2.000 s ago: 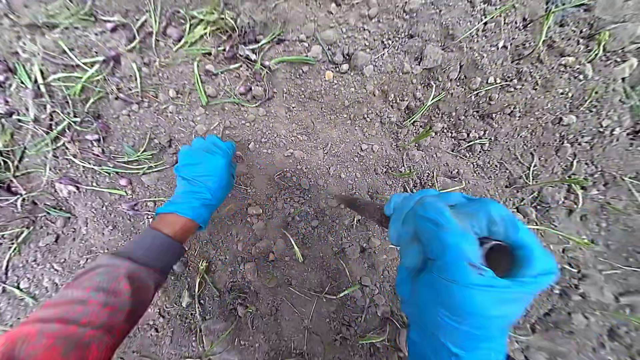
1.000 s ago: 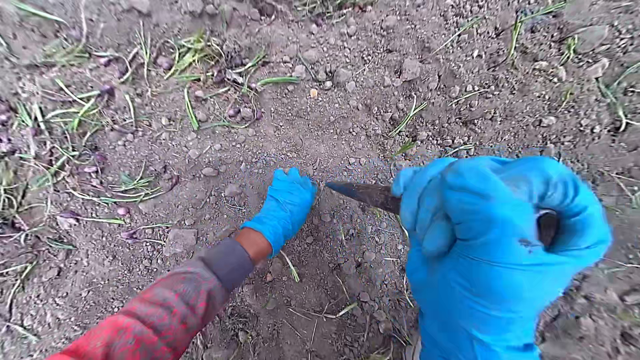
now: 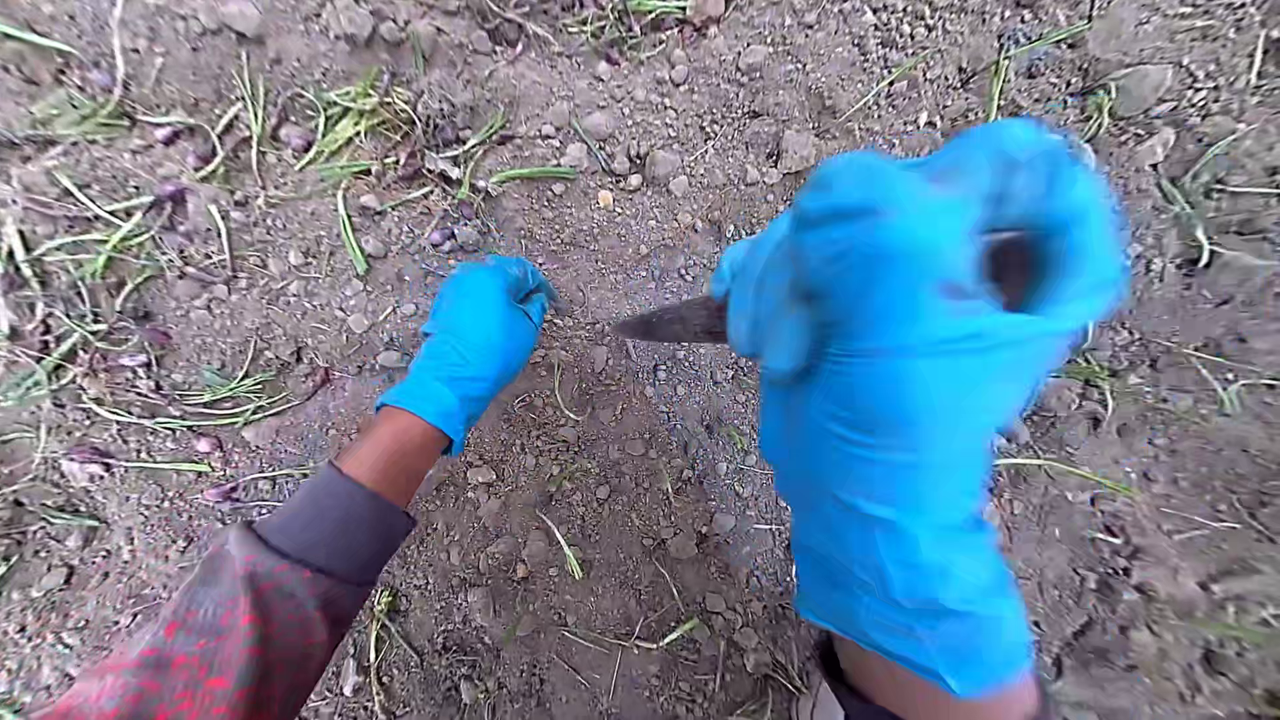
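My left hand [image 3: 485, 325], in a blue glove, is low over the soil left of centre with its fingers curled; whether anything small is between them cannot be told. On the right, my right hand [image 3: 880, 270], also in a blue glove and blurred, grips a hand tool with a dark pointed metal blade [image 3: 678, 322]. The blade points left, toward my left hand, with a gap between them. A dark round end of the tool shows through the curl of the right glove. Most of the handle is hidden by the fingers.
Small purple onion bulbs with green leaves [image 3: 172, 190] lie scattered over the soil at the left. A clump of green leaves [image 3: 365, 120] is at the upper left. Stones [image 3: 797, 150] and loose leaf pieces [image 3: 565, 545] dot the rough ground. More green shoots [image 3: 1195, 205] are at the right.
From two seconds to one second ago my left hand moved right, close to the blade tip; now a wider gap separates them. The right hand keeps its hold on the tool.
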